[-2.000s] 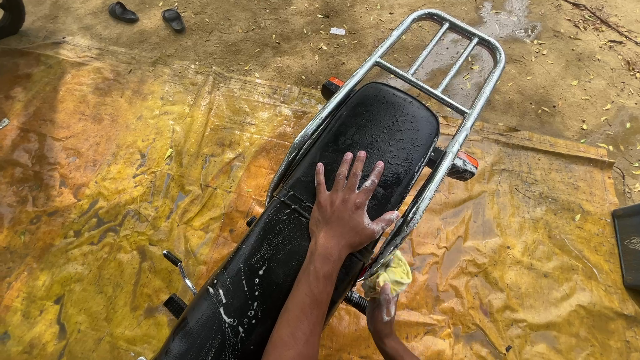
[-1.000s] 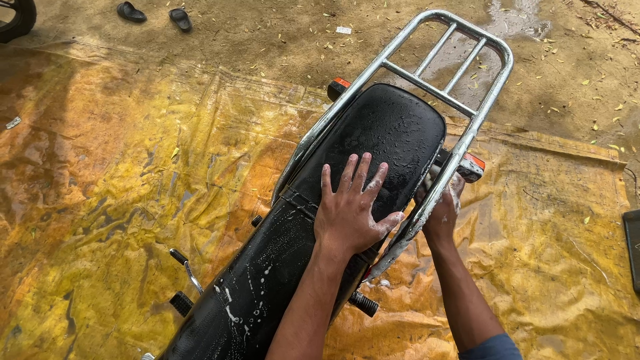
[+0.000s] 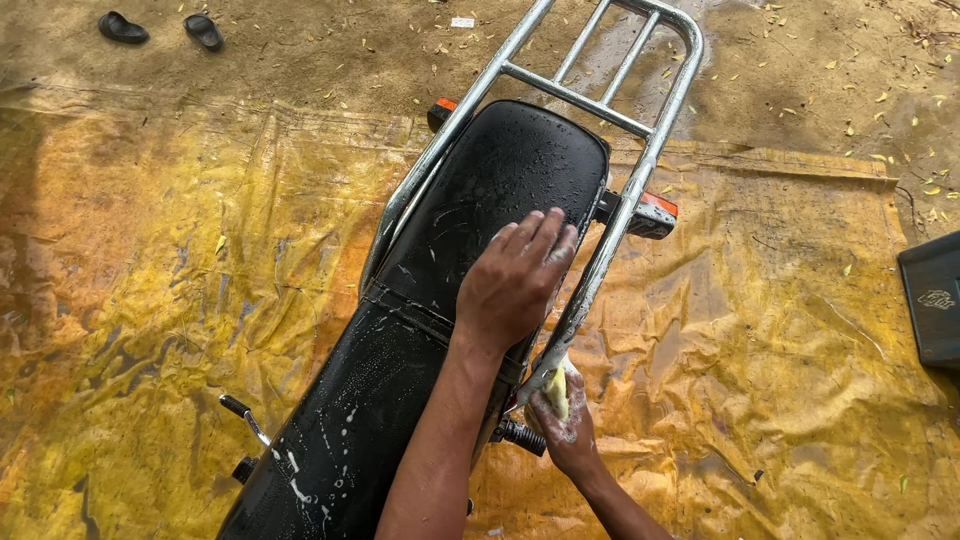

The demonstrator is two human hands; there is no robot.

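A motorcycle's wet black seat [image 3: 525, 157] runs up the middle, with soap streaks on its lower part. My left hand [image 3: 514, 281] rests on the seat near its right edge, fingers close together, with nothing seen in it. My right hand [image 3: 566, 420], covered in suds, grips a yellow sponge or cloth [image 3: 556, 394] against the lower right part of the chrome rear rack [image 3: 615, 217]. Part of the sponge or cloth is hidden by the fingers and the rail. Foam clings to the rail just above that hand.
Orange-and-black turn signals [image 3: 652, 214] stick out at both sides of the rack. A rubber footpeg [image 3: 523, 437] is beside my right hand, and a lever [image 3: 246, 416] sits at left. Below lies a wet yellow tarp [image 3: 712, 337]. Black slippers [image 3: 124, 28] and a dark container [image 3: 934, 300] lie farther off.
My right hand has come down the rail from near the right turn signal, and the yellow sponge or cloth shows again. The left hand's fingers, spread before, are now closer together.
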